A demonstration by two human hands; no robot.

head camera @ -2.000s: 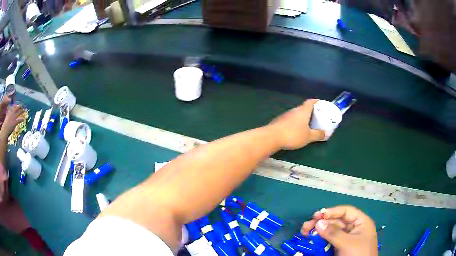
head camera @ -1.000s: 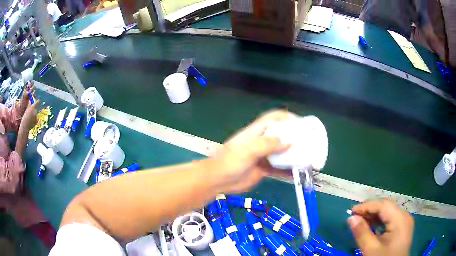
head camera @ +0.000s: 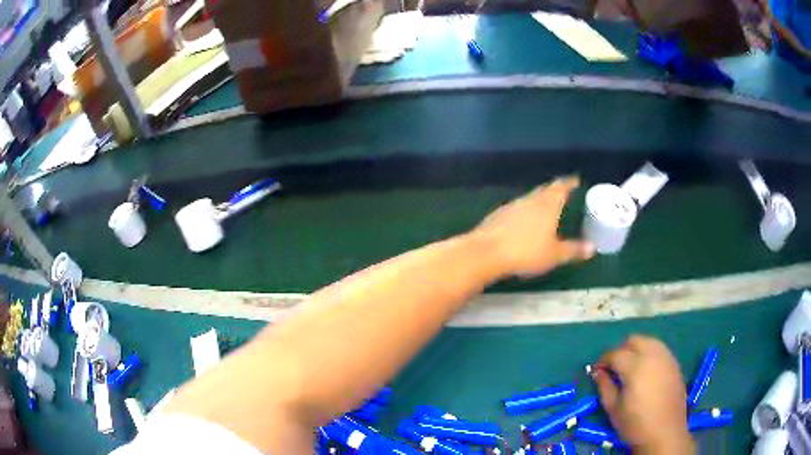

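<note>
My left hand (head camera: pixel 533 233) reaches over the dark green belt, thumb and fingers apart. A white fan housing (head camera: pixel 610 219) stands on the belt beside its fingertips, its pale handle pointing up and right. I cannot tell whether the thumb touches it. My right hand (head camera: pixel 642 391) is low over the bench, its fingertips pinched at a small pale piece (head camera: pixel 589 369), mostly hidden by the fingers. Loose blue batteries (head camera: pixel 541 399) with white bands lie in a heap around and left of it. My left forearm hides part of the bench.
More white housings lie on the belt, at left (head camera: pixel 200 225) and right (head camera: pixel 777 222). Others stand on the bench at far left (head camera: pixel 98 342) and at the right edge (head camera: pixel 775 402). A pale rail (head camera: pixel 569 307) divides bench and belt. A cardboard box (head camera: pixel 276 58) stands beyond the belt.
My left hand held a white housing with a blue battery over the bench edge. It is now open over the belt beside a housing. My right hand stays low. The view has turned right.
</note>
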